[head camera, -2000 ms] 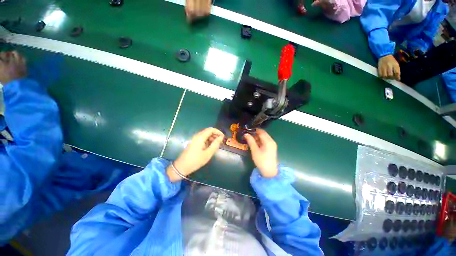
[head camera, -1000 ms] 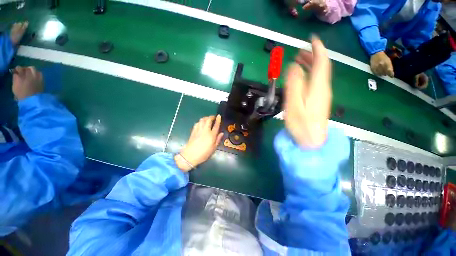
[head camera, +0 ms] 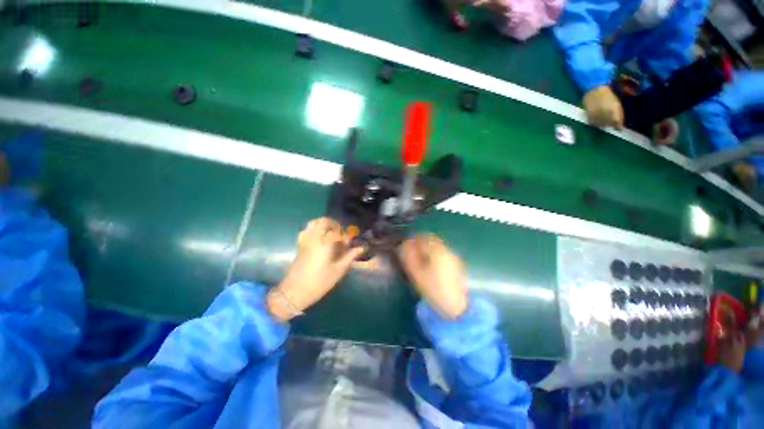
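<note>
The press fixture (head camera: 362,189) stands on the green bench in front of me, its red toggle handle (head camera: 416,132) upright. The orange locating nest (head camera: 353,231) shows only in small bits between my hands. My left hand (head camera: 317,261) is at the nest's left side, fingertips on or at a dark part that is blurred and mostly covered. My right hand (head camera: 434,272) is blurred at the right side of the fixture base, fingers bent. I cannot tell whether either hand grips something.
The green conveyor (head camera: 243,109) runs behind the fixture with spaced dark parts and a white-faced part (head camera: 565,134). A clear blister tray (head camera: 586,293) with rows of round black parts lies at right, a red bin (head camera: 717,323) beyond. Workers' sleeved arms are at left, upper right and lower right.
My right hand has come down from beside the red handle to the fixture base. My left hand has moved in over the nest. The view has shifted, and belt parts have moved.
</note>
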